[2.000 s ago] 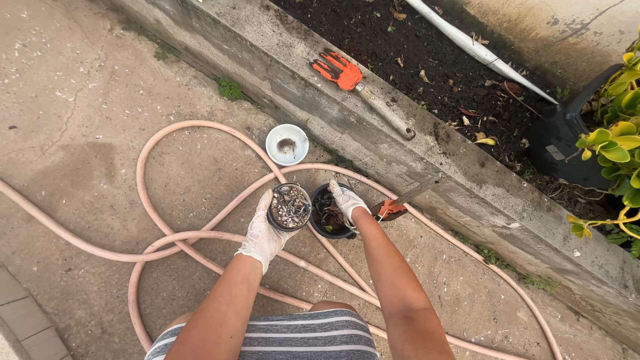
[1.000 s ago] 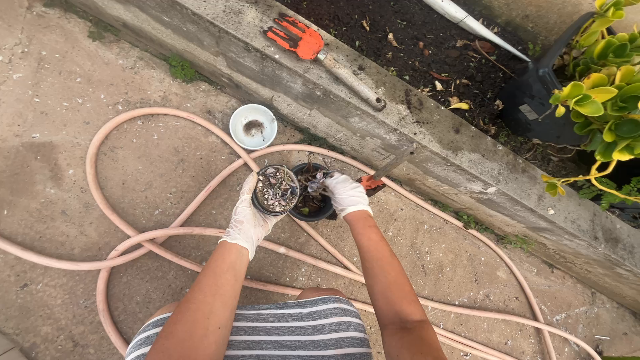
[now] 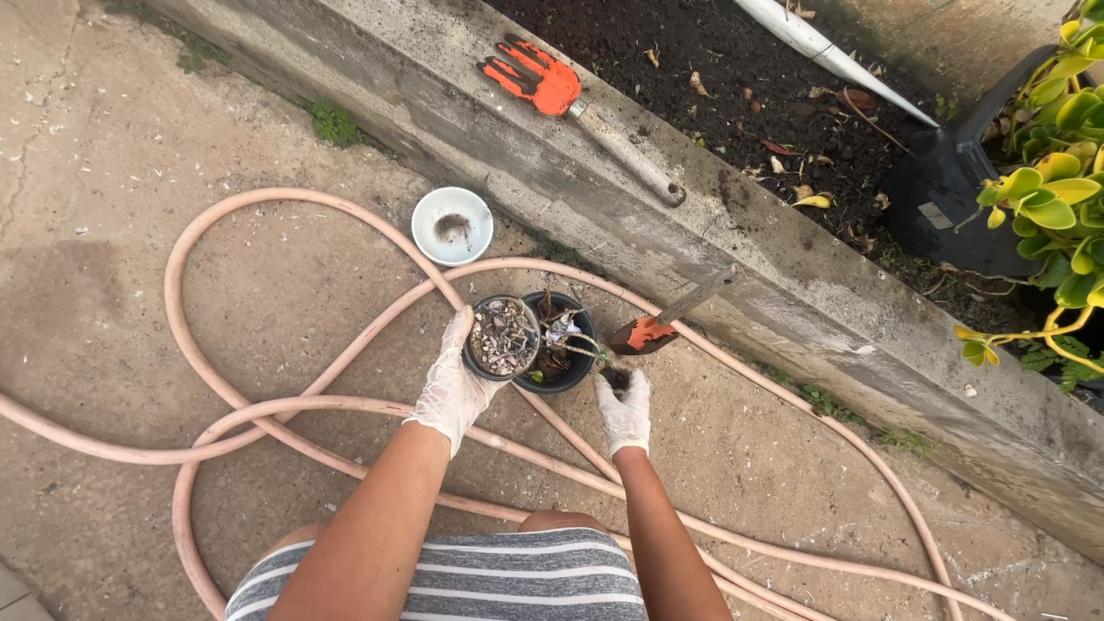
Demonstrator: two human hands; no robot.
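Note:
My left hand [image 3: 453, 384], in a thin white glove, holds a small dark pot [image 3: 503, 337] filled with gravelly bits and dry plant pieces. Right beside it, a black pot [image 3: 569, 371] stands on the ground with dry plant debris, a green leaf and a pale, stringy clump [image 3: 566, 330] at its top. My right hand [image 3: 624, 405], gloved too, is just right of the black pot; its fingers are curled, with dark matter at the fingertips, and whether it grips anything is unclear. A trowel [image 3: 647, 335] with a worn orange blade leans against the low concrete wall.
A pink hose [image 3: 293, 194] loops over the concrete ground around the pots. A white bowl [image 3: 452, 226] with a little soil sits near the wall. An orange hand fork [image 3: 552, 86] lies on the wall's top [image 3: 733, 216]. Behind are a soil bed [image 3: 638, 52] and a black planter [image 3: 957, 198] by leafy plants.
My right hand has moved from the black pot to its right side. A pale, stringy clump now shows on top of that pot. My left hand keeps hold of the small pot.

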